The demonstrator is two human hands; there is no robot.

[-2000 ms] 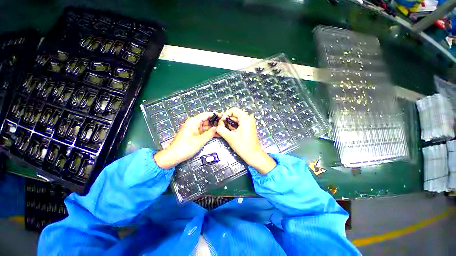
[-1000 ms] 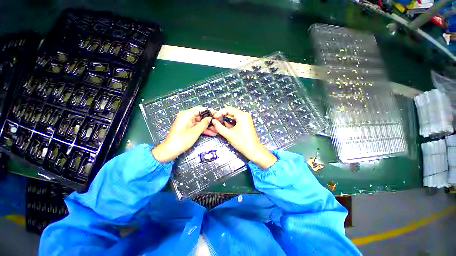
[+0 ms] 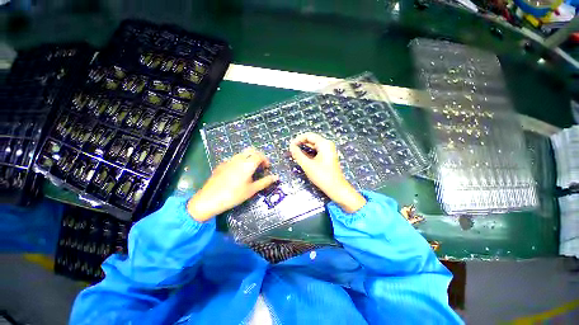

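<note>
My right hand (image 3: pixel 320 166) is over the clear blister tray (image 3: pixel 238 124) and pinches a small black part (image 3: pixel 308 150) between thumb and fingers. My left hand (image 3: pixel 232 184) is lower left over the same tray, its thumb and fingers spread. Something dark shows between them, but I cannot tell whether it is a held part or the tray behind. A dark-rimmed part (image 3: pixel 274 198) lies on the tray's near section, just below my left thumb. The tray lies at an angle, with dark bits in its rows of pockets.
Black blister trays (image 3: pixel 143 162) with metal-and-black components lie at left, another (image 3: pixel 22 136) beyond. A right-hand clear tray (image 3: pixel 485 184) holds gold specks. Loose brass-coloured pieces (image 3: pixel 411 216) lie near my right sleeve. White bundles (image 3: pixel 567 159) are at the far right edge, on the green bench (image 3: pixel 292 38).
My hands, earlier close together, have moved apart. My left hand has dropped down and left, its thumb and fingers opened. The view has shifted, so the trays appear farther right.
</note>
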